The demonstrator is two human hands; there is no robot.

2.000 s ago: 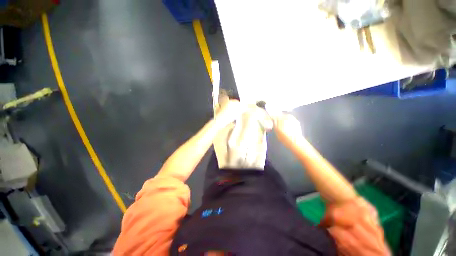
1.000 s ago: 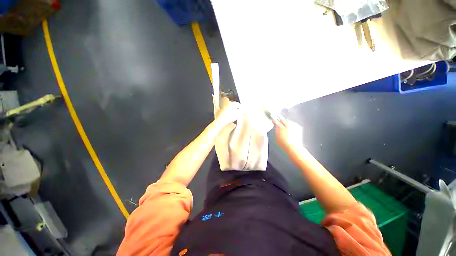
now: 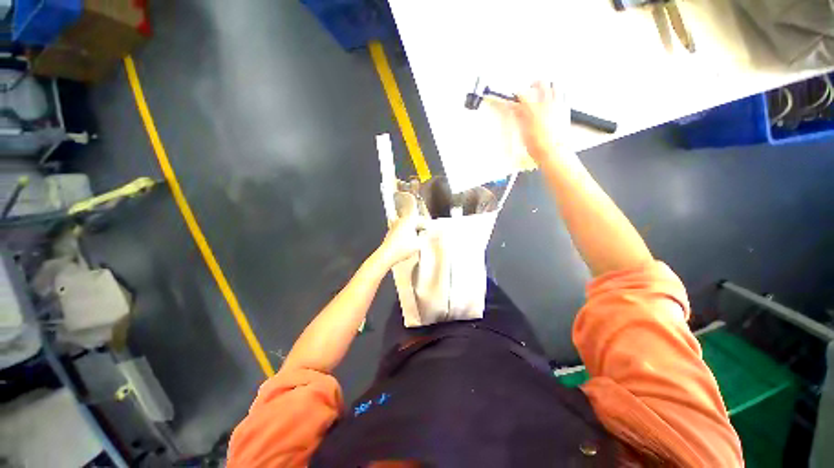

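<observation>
A beige handbag (image 3: 448,274) is upright against my dark apron, its open mouth facing the table corner. A pale strap stands at its left and a thin one at its right. My left hand (image 3: 405,239) grips the bag's left top edge. A hammer (image 3: 594,121) lies across the white table, its dark head to the left and black grip to the right. My right hand (image 3: 539,114) is over the hammer's shaft and hides its middle; whether the fingers are closed round it is unclear.
The white table (image 3: 494,46) bears brown-handled tools (image 3: 674,27) and beige-grey material (image 3: 786,32). A blue bin (image 3: 796,114) is below its edge. A green crate (image 3: 750,375) is at lower right, a rack with bags (image 3: 87,297) at left, a carton (image 3: 96,41) at upper left.
My right hand has moved from the bag's mouth up and forward onto the table, over the hammer. The bag's mouth is now uncovered. My left hand still holds the bag, slightly lower in view.
</observation>
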